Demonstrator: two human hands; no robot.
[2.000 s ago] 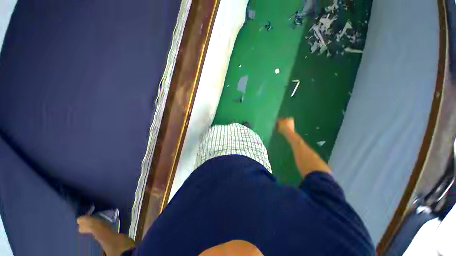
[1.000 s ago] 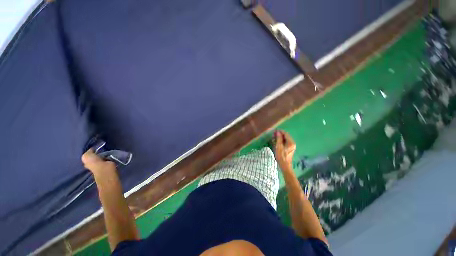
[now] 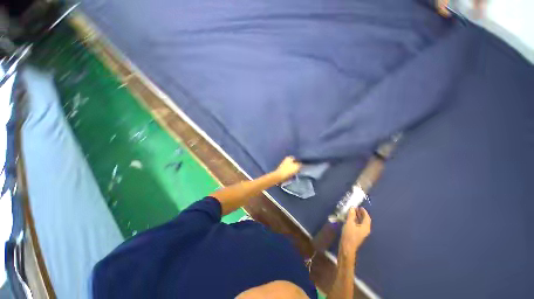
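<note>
My left hand (image 3: 288,167) is closed on the edge of the upper navy fabric ply (image 3: 246,76), near the table's side. A paler folded corner of cloth hangs just beside it. My right hand (image 3: 356,226) is at the white wrapped part of a brown metal bar (image 3: 370,173) that lies slantwise on the lower cloth (image 3: 457,193). The fingers look curled; blur hides whether they grip the bar. The ply's edge runs from my left hand toward the far side, just above the bar's far end.
Another person's hand (image 3: 443,7) is at the cloth's far edge. The brown wooden table edge (image 3: 193,140) runs diagonally beside me. The green floor (image 3: 140,175) has scraps on it. Light blue cloth (image 3: 64,187) hangs along a neighbouring table at left.
The view has turned, and the bar is now close in front of me. My left hand still holds the ply, now stretched up to the bar. My right hand has moved from beside my body to the bar.
</note>
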